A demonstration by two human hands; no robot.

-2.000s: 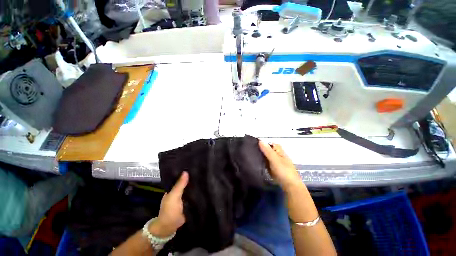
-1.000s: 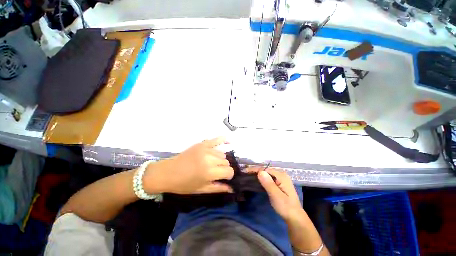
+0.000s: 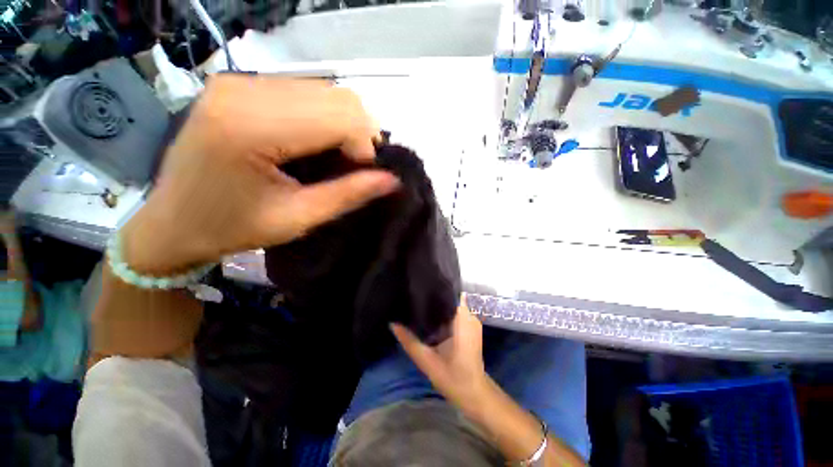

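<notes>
A dark fabric workpiece (image 3: 365, 246) hangs between my hands over the front table edge and my lap. My left hand (image 3: 265, 169), large and near the camera, pinches its upper edge between thumb and fingers. My right hand (image 3: 448, 351) grips its lower right edge, with the thumb on the near face. The cloth is off the needle area of the white sewing machine (image 3: 585, 96). The presser foot and needle area (image 3: 516, 146) is to the right of the cloth. My left hand hides the dark panel and the brown board seen earlier at the left.
A phone (image 3: 645, 164) lies under the machine arm. Snips (image 3: 662, 237) and a black strap (image 3: 763, 278) lie right of the needle. A grey box with a round vent (image 3: 100, 114) stands at left. A blue crate (image 3: 731, 420) is below right. Part of another person (image 3: 32, 319) shows at far left.
My left hand has risen up and left towards the camera, lifting the cloth edge. The cloth, bunched a second ago, now hangs spread out. My right hand has moved slightly left and down. The view has shifted.
</notes>
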